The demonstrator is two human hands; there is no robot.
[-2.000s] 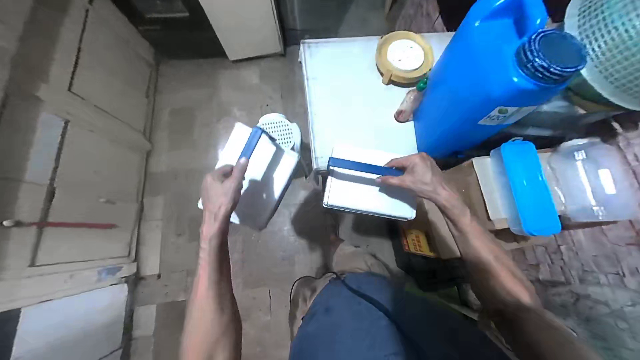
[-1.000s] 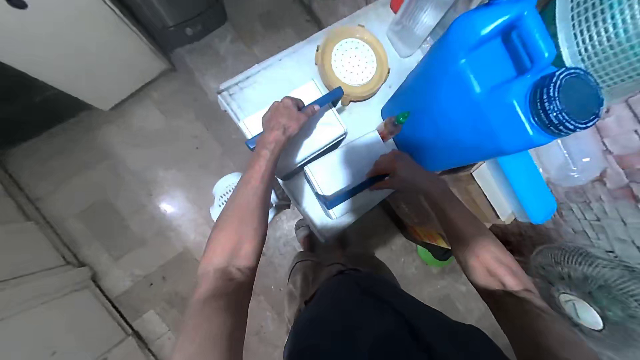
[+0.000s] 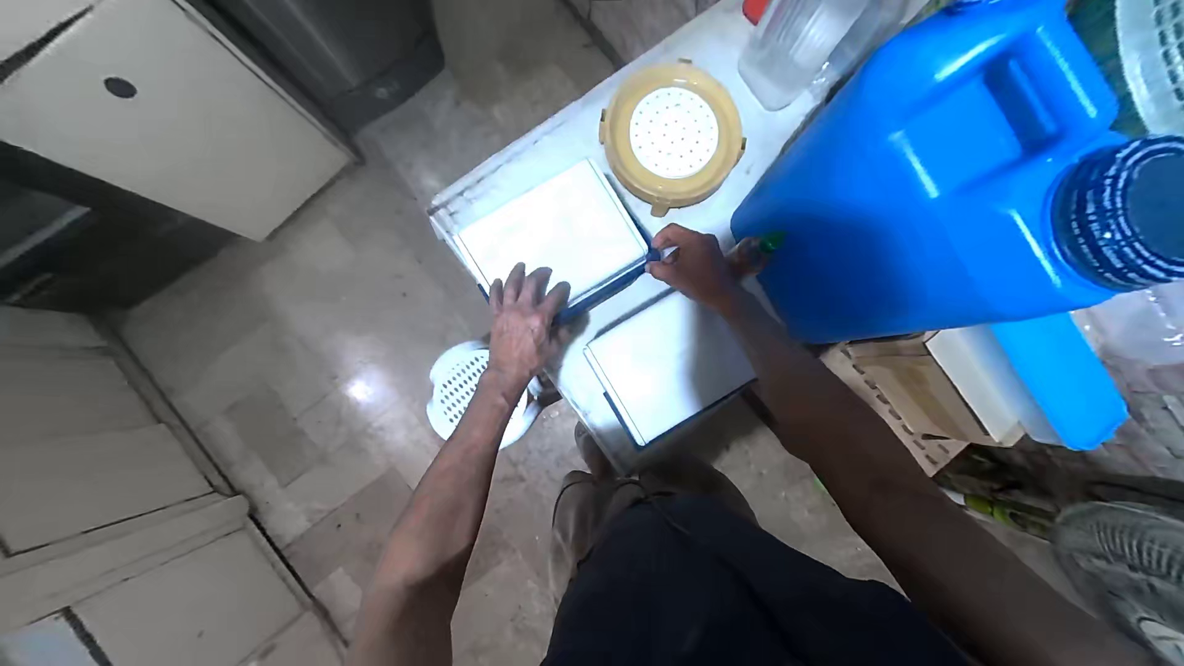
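Two flat white rectangular objects, perhaps books or boxes, lie on the white tabletop. The farther white rectangular object (image 3: 555, 231) has a dark blue strip (image 3: 606, 294) along its near edge. My left hand (image 3: 525, 319) rests with spread fingers on that near edge, at the strip's left part. My right hand (image 3: 689, 264) pinches the strip's right end between thumb and fingers. The nearer white rectangular object (image 3: 666, 365) lies by itself below my right hand, its lower edge dark.
Beyond my right hand are a tan round lid with a perforated white centre (image 3: 673, 132), a green-tipped small bottle (image 3: 768, 243) and a large blue plastic jug (image 3: 925, 185). A clear container (image 3: 814, 51) stands behind. A white perforated stool (image 3: 458, 388) is on the floor at left.
Both white objects, held in my hands two seconds ago, now lie on the tabletop. My right hand has moved from the nearer one to the farther one's strip. The view has shifted and turned.
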